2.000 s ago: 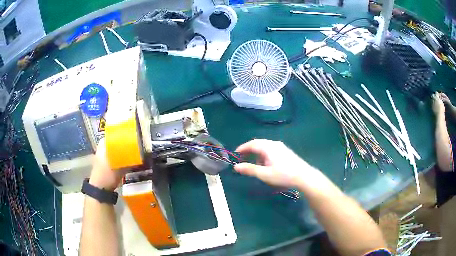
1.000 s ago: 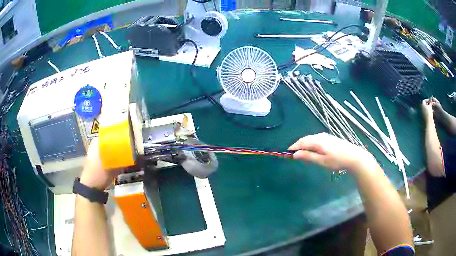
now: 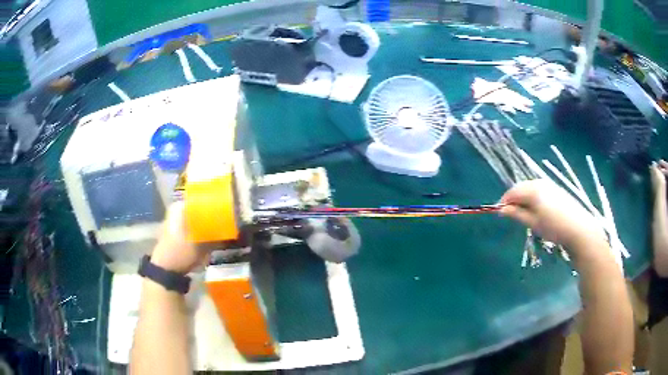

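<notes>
A thin bundle of red, blue, yellow and black wires (image 3: 417,210) runs straight to the right out of the taping machine (image 3: 128,209), through the gap under the upper orange guard (image 3: 211,208). My right hand (image 3: 538,209) pinches its right end. My left hand (image 3: 176,238) is behind and left of the upper guard, with its fingers hidden by it; I cannot tell what they hold. The lower orange guard (image 3: 243,311) stands below. The grey-white tape roll (image 3: 334,239) sits just under the wires, right of the guards.
A white fan (image 3: 408,121) stands behind the wires. Taped bundles (image 3: 498,150) and white tubes (image 3: 606,198) lie at the right. A loose wire pile (image 3: 47,264) lies at the far left. The base plate (image 3: 348,315) is below. Another person's hand (image 3: 659,183) is at the right edge.
My right hand has moved away to the right with the wire end, so a longer straight stretch of wire shows. My left hand stays behind the guard. The whole view has shifted.
</notes>
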